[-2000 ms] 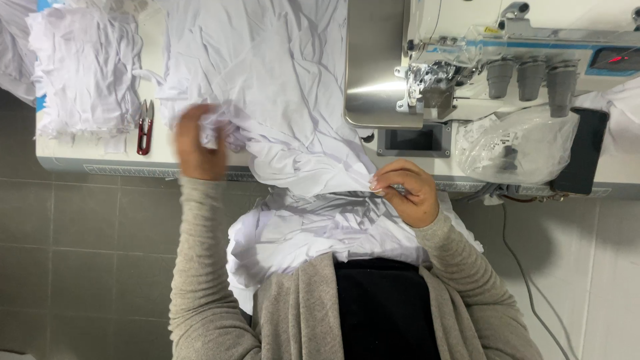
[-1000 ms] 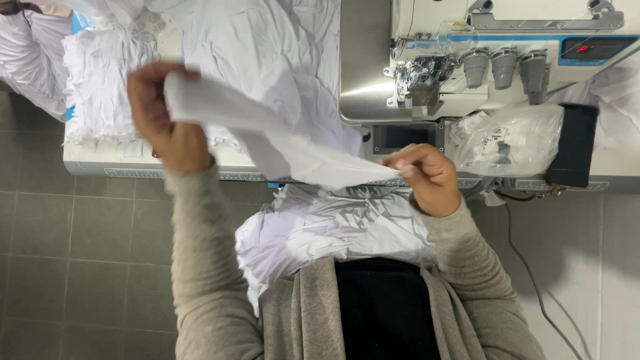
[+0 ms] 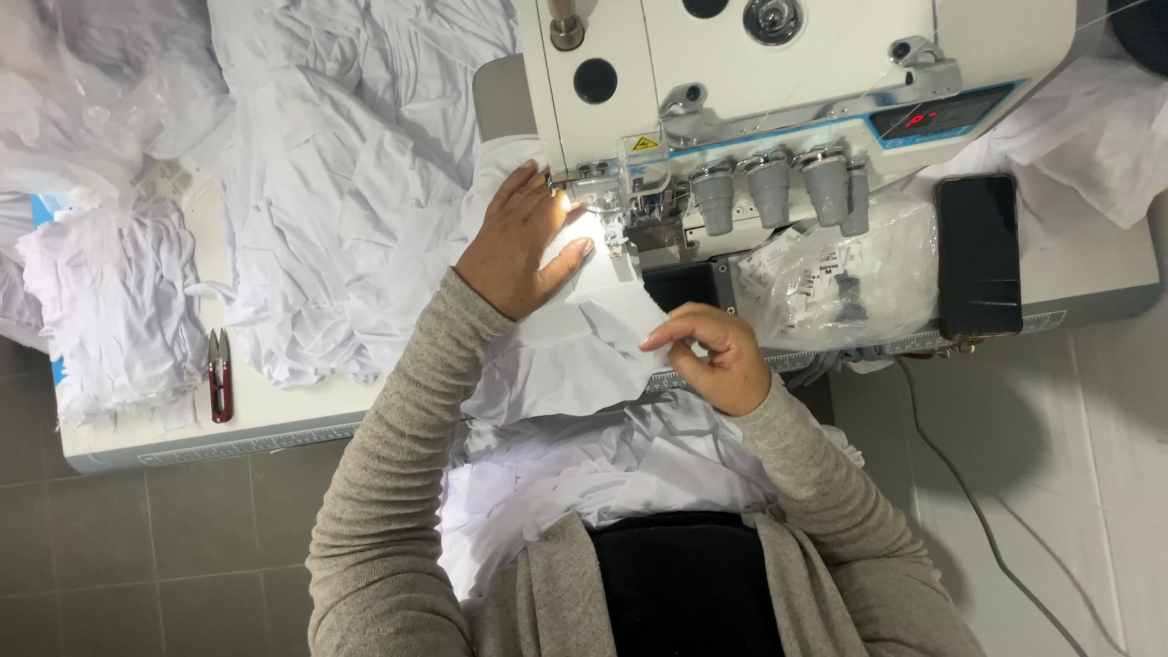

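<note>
A white fabric piece [image 3: 566, 365] lies on the bed of an overlock sewing machine [image 3: 785, 82], its upper part beside the lit presser foot area. My left hand [image 3: 529, 242] rests spread on the fabric, just left of the needle area, fingers pointing up toward the machine head. My right hand [image 3: 716, 351] pinches the right edge of the fabric between thumb and fingers, near the front edge of the table. More white fabric [image 3: 602, 456] is heaped on my lap. The needle tip itself is too small to make out.
At the left lie a large pile of white fabric [image 3: 319, 182], a stack of white pieces [image 3: 119, 301] and red-handled thread snips [image 3: 220, 376]. Right of the machine's front are a clear plastic bag with labels [image 3: 849, 274] and a black smartphone [image 3: 978, 255]. A cable [image 3: 967, 493] runs along the floor.
Both hands have moved from in front of the table edge to the machine. The fabric held up between them one second ago now lies on the machine bed. The view has shifted.
</note>
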